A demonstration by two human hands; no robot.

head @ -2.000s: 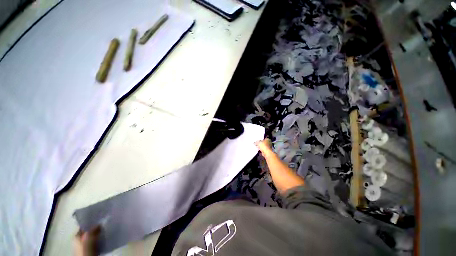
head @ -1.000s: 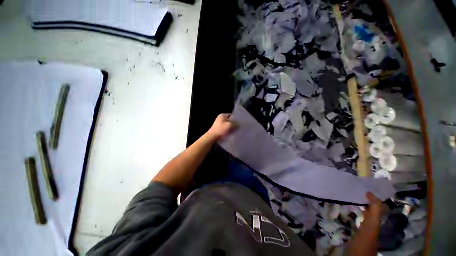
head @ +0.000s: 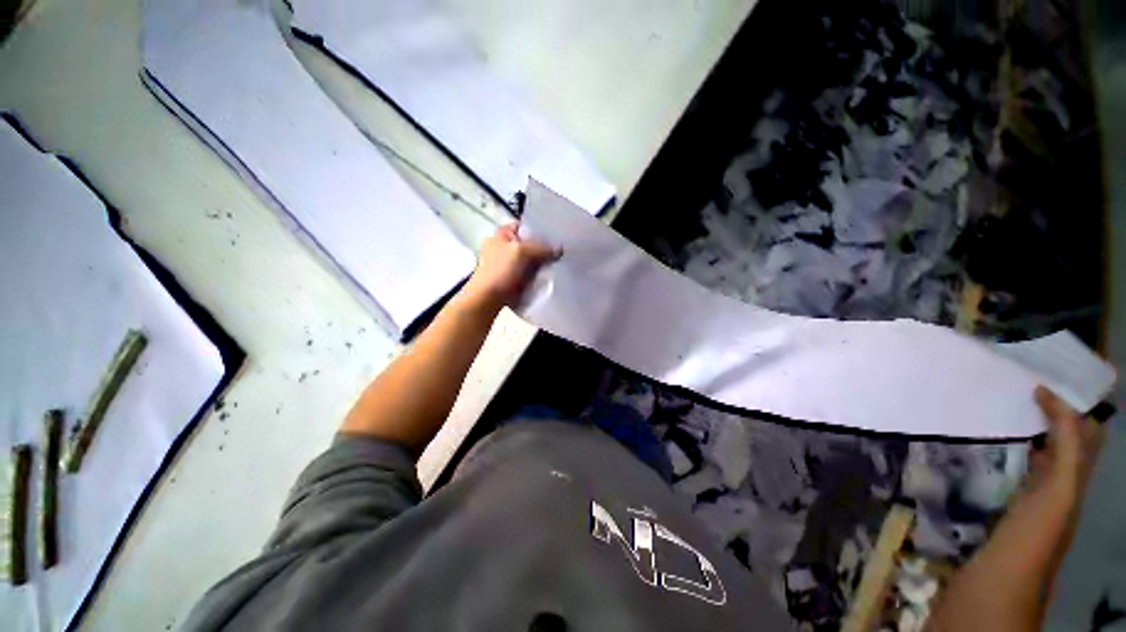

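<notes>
A long, narrow, pale lilac cut bundle with a dark lower edge (head: 790, 370) hangs between my two hands, sagging a little over the table's edge and the scrap-covered floor. My left hand (head: 512, 266) grips its left end, thumb on top, just above the table edge. My right hand (head: 1064, 435) grips its right end at the far right, where a short end part lies at an angle. The fingers under the bundle are hidden.
Two cut panels (head: 309, 161) (head: 457, 99) lie on the white table (head: 278, 370) ahead. A fabric lay (head: 111, 284) at the left bears several speckled bars (head: 104, 401). Grey and white scraps (head: 827, 222) cover the floor. A wooden strip (head: 879, 568) shows at the bottom right.
The view has turned towards the table. The bundle is now stretched wider between my raised hands, its left end near the cut panels; one second ago it hung lower over the scraps.
</notes>
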